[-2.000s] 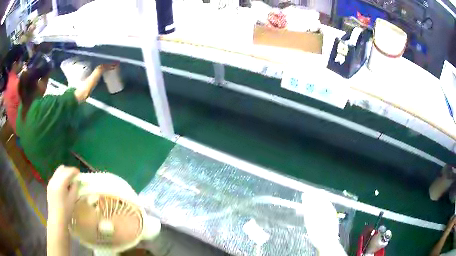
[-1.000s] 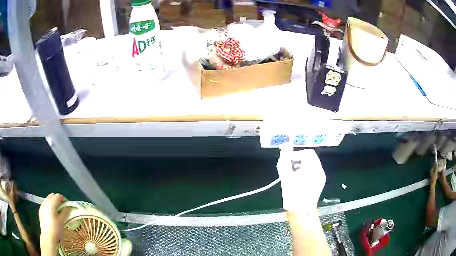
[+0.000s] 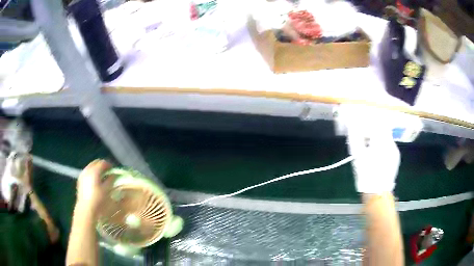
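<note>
The desk fan, with a pale green ring and tan-pink grille, is at the lower left. My left hand, bare, grips the left side of its ring. My right hand, in a white glove, is up at the power strip under the shelf's front edge and covers part of it. Its fingers are blurred, but the end of the white cord runs into them. The cord stretches left towards the fan.
Bubble wrap mat lies at the front. A grey post stands behind the fan. A white rail crosses the belt. The shelf holds a brown carton, a dark cylinder and a black bag. A red tray is lower right. Other people's hands show far left.
The view has swung left, so the shelf things sit further right. My gloved hand has stayed at the power strip and covers more of it. The fan stays in my left hand.
</note>
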